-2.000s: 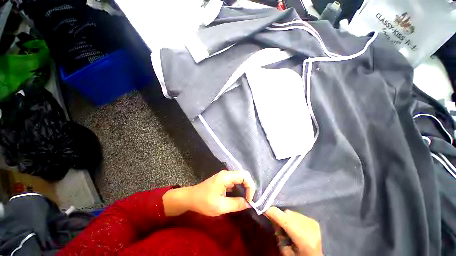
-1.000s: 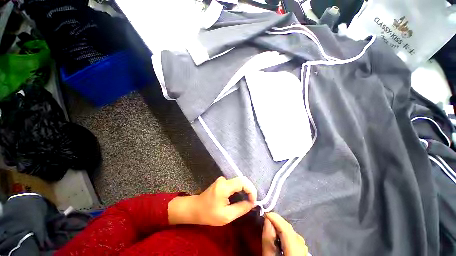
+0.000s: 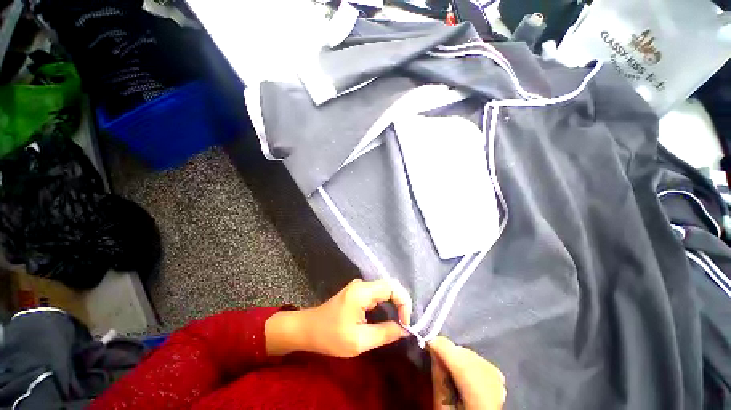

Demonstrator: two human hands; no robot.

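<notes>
A dark-grey garment with white piping lies over the table and hangs towards my lap. Its front corner, where the white lines meet, is between my hands. My left hand pinches the corner's edge between thumb and fingertips. My right hand is at the corner's right side, fingers curled and cut by shadow. Something dark shows within its grip, too unclear to name. A white panel lies on the garment above my hands.
A blue bin and a black plastic bag stand at left beside speckled flooring. A printed packaging bag lies upper right. More grey garments are at the right edge and lower left.
Since one second ago my right hand has moved slightly right and turned, and the corner between my hands is pulled straighter. My left hand has barely moved.
</notes>
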